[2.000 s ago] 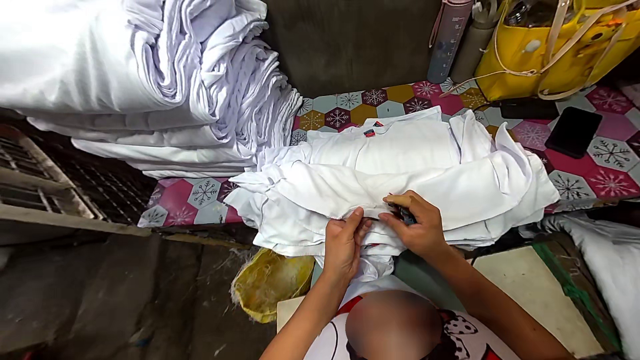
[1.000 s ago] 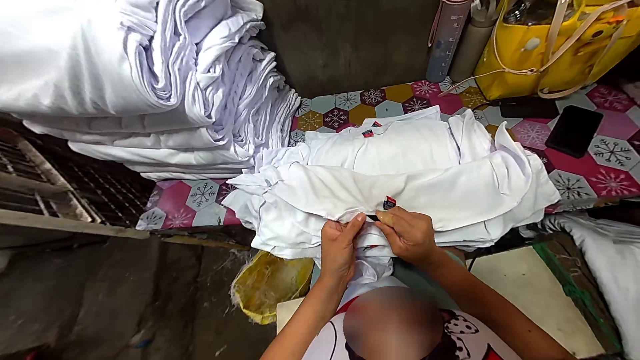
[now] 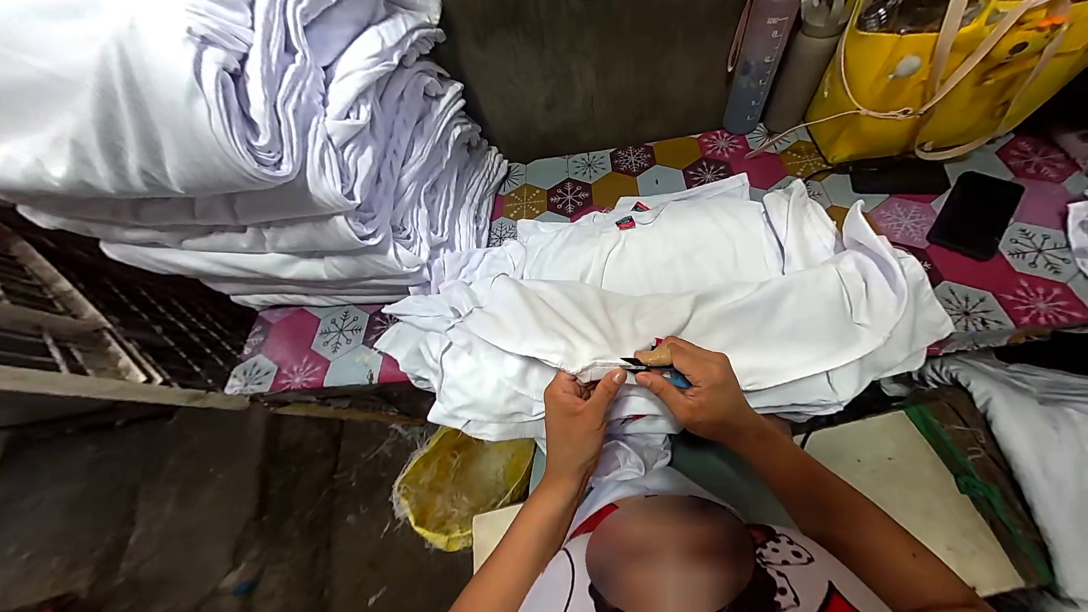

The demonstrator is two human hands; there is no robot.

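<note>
White fabric garments (image 3: pixel 680 314) lie layered at the table's near edge, with small dark and red neck labels (image 3: pixel 626 223) on them. My left hand (image 3: pixel 580 416) pinches the near edge of the top garment between thumb and fingers. Just right of it, my right hand (image 3: pixel 697 387) holds a small cutting tool (image 3: pixel 653 367) with dark pointed blades and some blue on it, probably thread snips. The blades point left at the pinched edge. My fingers hide part of the tool and of the label beside it.
A tall stack of folded white fabric (image 3: pixel 340 153) stands at the left on the patterned tablecloth (image 3: pixel 340 336). At the back right are bottles (image 3: pixel 759 68), a yellow bag (image 3: pixel 960 85) and a black phone (image 3: pixel 975 215). A yellow container with threads (image 3: pixel 463 484) sits below the table edge.
The label visible above my right hand one second ago is now mostly hidden by that hand. More of the cutting tool shows between my hands. My left hand still pinches the fabric edge.
</note>
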